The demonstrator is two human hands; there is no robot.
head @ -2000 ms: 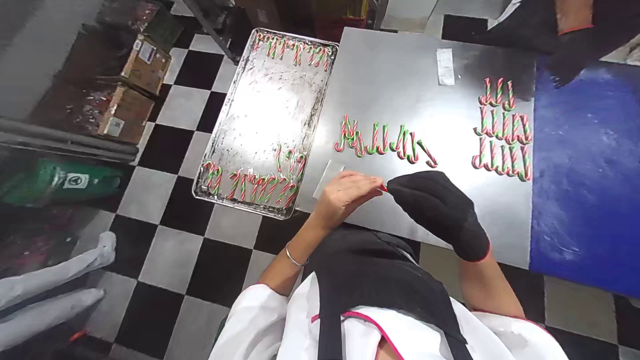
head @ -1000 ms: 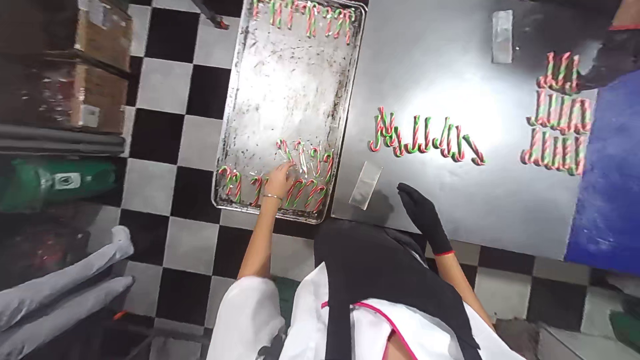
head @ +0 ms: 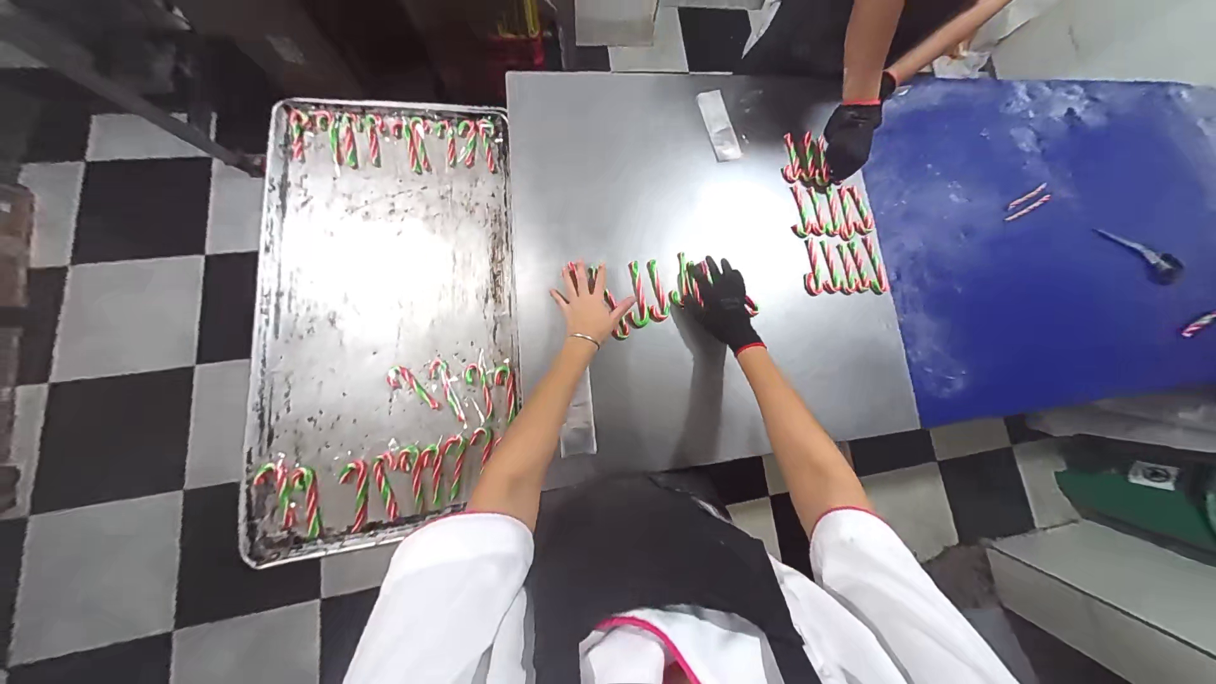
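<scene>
My bare left hand [head: 586,304] lies fingers spread over the left end of a row of red, green and white candy canes [head: 649,293] on the steel table [head: 655,408]. My right hand [head: 724,302], in a black glove, rests on the row's right end, partly hiding canes there; whether it grips one I cannot tell. Below my left hand lies a stack of clear plastic sleeves [head: 578,418]. Wrapped-looking candy canes [head: 408,475] lie along the near and far ends of the metal baking tray [head: 255,380] at the left.
Three rows of candy canes [head: 841,211] lie at the table's right, where another person's black-gloved hand [head: 850,141] touches the far row. Another clear sleeve stack [head: 719,125] lies farther back. A blue surface [head: 1026,313] adjoins, holding candy sticks [head: 1027,202] and a dark-ended tool [head: 1161,264].
My left hand has moved from the tray to the cane row. My right hand has moved from near the table's front edge onto the row. The other person's hand is now at the far row.
</scene>
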